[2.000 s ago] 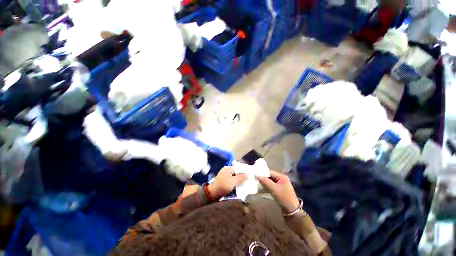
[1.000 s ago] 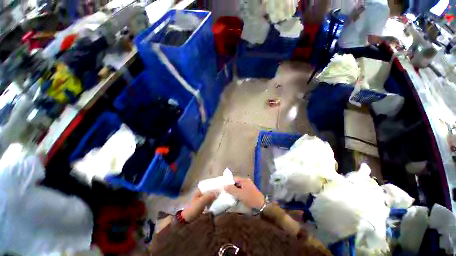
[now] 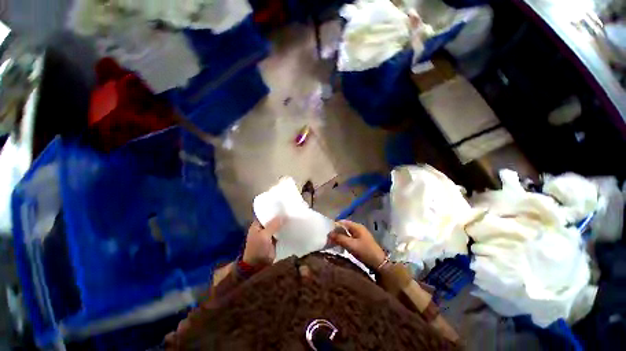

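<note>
A small white fabric piece (image 3: 296, 223) is held in front of my body, low in the middle of the view. It looks partly folded, with one part raised at the upper left. My left hand (image 3: 261, 241), with a red bracelet at the wrist, grips its left edge. My right hand (image 3: 358, 243), with a light bracelet, pinches its right end. A small dark spot shows at the right fingertips; I cannot tell what it is.
A large blue basket (image 3: 147, 161) stands at left, with a red item (image 3: 122, 103) behind it. Cream fabric heaps (image 3: 532, 247) lie at right over blue baskets. A cardboard box (image 3: 467, 116) lies at upper right. A small reddish item (image 3: 303, 136) is on the tiled floor (image 3: 264, 158).
The view has moved forward along the aisle and turned; the large blue basket is now close at left. My hands have moved apart, and the white piece is more spread between them.
</note>
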